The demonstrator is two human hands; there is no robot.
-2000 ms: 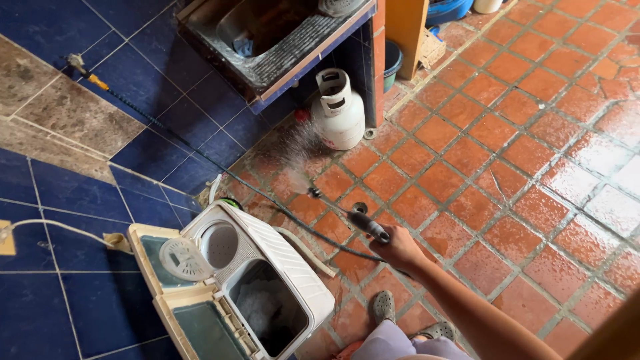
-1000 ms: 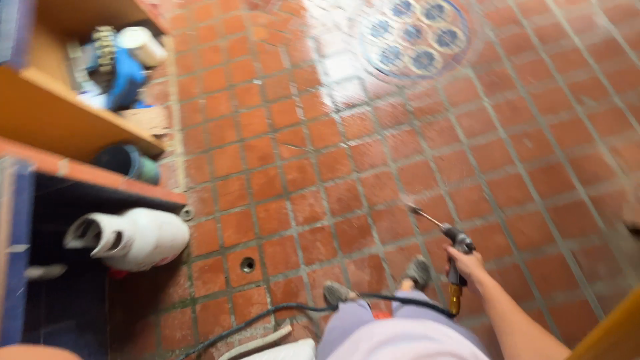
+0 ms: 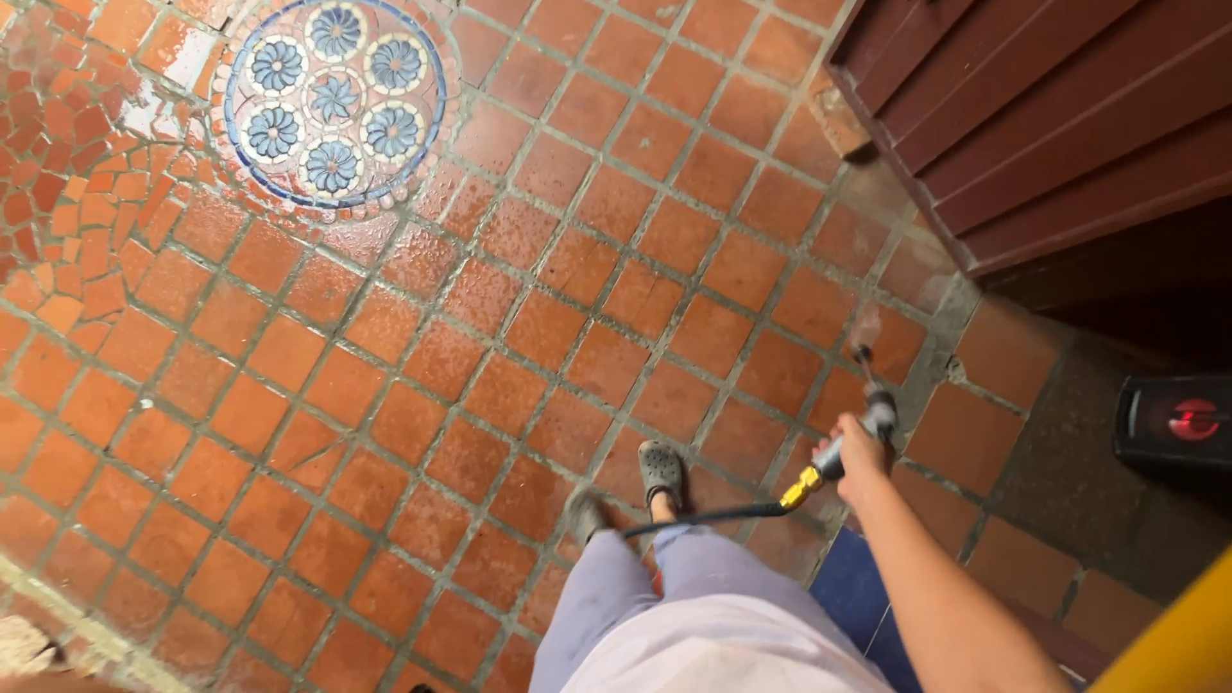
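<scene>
My right hand (image 3: 857, 452) is closed around the grey and black grip of a spray gun (image 3: 878, 420), right of my feet. Its short metal lance ends in a dark nozzle (image 3: 861, 353), with faint spray beyond it toward the top. A brass fitting (image 3: 801, 488) joins the gun to a black hose (image 3: 717, 513), which runs left across my shins. Under the nozzle are terracotta floor tiles (image 3: 674, 395), wet and shiny farther up. My left hand is out of view.
A round blue-and-white mosaic (image 3: 335, 96) is set in the floor. Dark red slatted wood (image 3: 1049, 125) stands at the right, with a brick piece (image 3: 842, 123) by its edge. A black speaker with a red light (image 3: 1179, 421) sits at far right. My clogs (image 3: 662, 472) are on the tiles.
The view has swung right, away from the washing machine, white gas cylinder and sink counter. My right hand still holds the spray gun, now beside the dark red wood.
</scene>
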